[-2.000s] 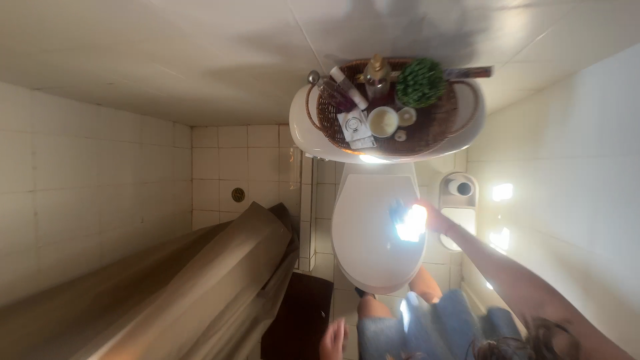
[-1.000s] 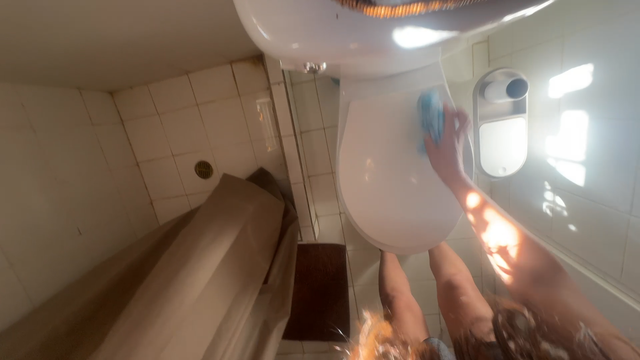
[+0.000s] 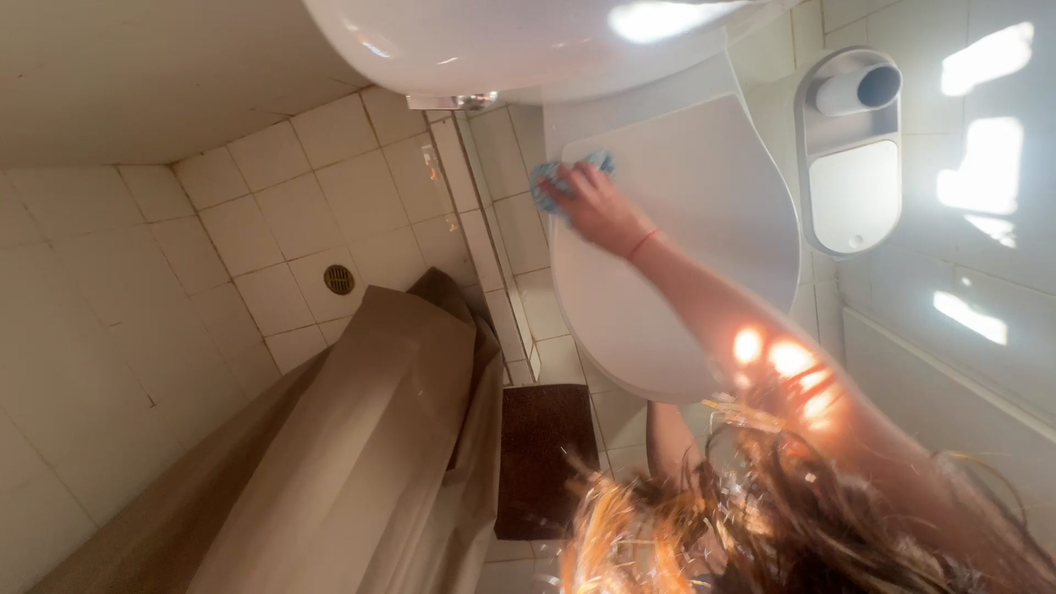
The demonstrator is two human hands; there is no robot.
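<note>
My right hand (image 3: 606,206), with a thin red string around its wrist, grips a blue cloth (image 3: 551,183). It presses the cloth on the upper left edge of the closed white toilet lid (image 3: 668,280). The forearm crosses the lid from the lower right, with bright sun patches on it. Above the lid is the underside of the white cistern (image 3: 511,41), with a chrome fitting (image 3: 454,101) at its lower left. My left hand is not in view.
A brown shower curtain (image 3: 355,445) hangs at the left, beside a tiled shower floor with a round drain (image 3: 338,280). A dark brown mat (image 3: 546,462) lies below the toilet. On the right stands a white-and-grey brush and bin holder (image 3: 850,148). Hair covers part of the lower right.
My right hand has moved with the blue cloth from the right side of the lid to its upper left edge. My left hand, seen low two seconds ago, has left the view. The view has moved closer.
</note>
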